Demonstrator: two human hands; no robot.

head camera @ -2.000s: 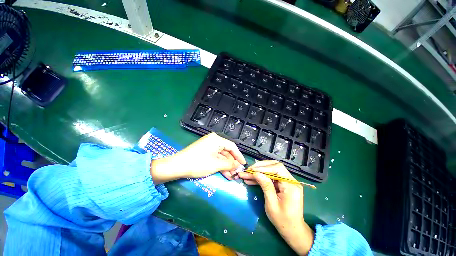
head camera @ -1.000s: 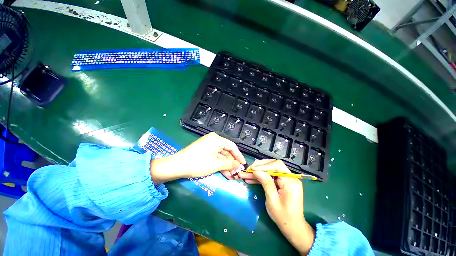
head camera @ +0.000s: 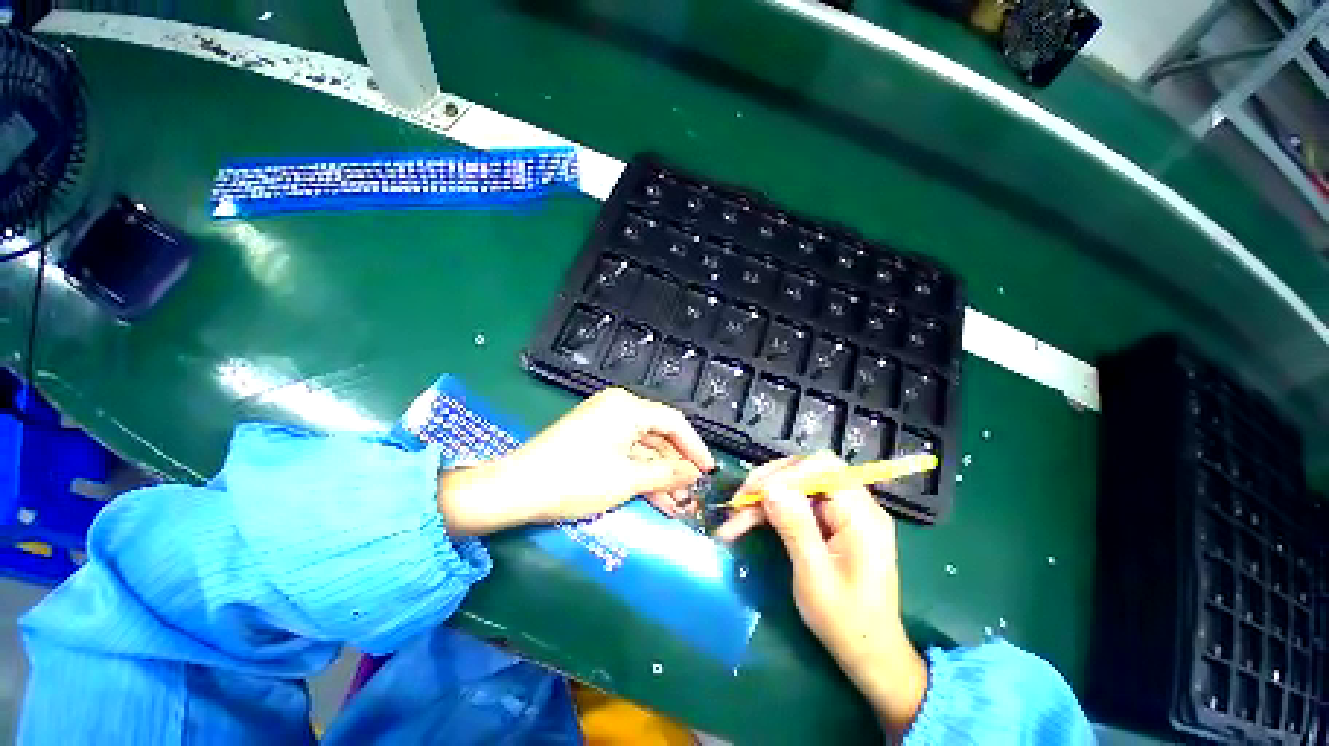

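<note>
My left hand (head camera: 598,464) pinches a small dark component (head camera: 706,493), mostly hidden by the fingers, above the blue backing sheet. My right hand (head camera: 831,539) holds a thin yellow tool (head camera: 867,475) like a pen, its tip close to the component; I cannot tell if they touch. The blue backing sheet (head camera: 685,583) lies under my hands, with rows of tiny white pads on its left part. The black component tray (head camera: 758,313), a grid of pockets with small shiny parts, lies just beyond my hands.
A narrow blue strip of white pads (head camera: 394,177) lies at the upper left. A dark box (head camera: 128,258) and a black fan (head camera: 32,131) are at the far left. A black tray stack (head camera: 1217,554) stands at the right. White specks dot the green bench.
The yellow tool has turned: its rear end points further up and it looks wider. My right fingers have shifted slightly away from my left. My left hand has hardly moved.
</note>
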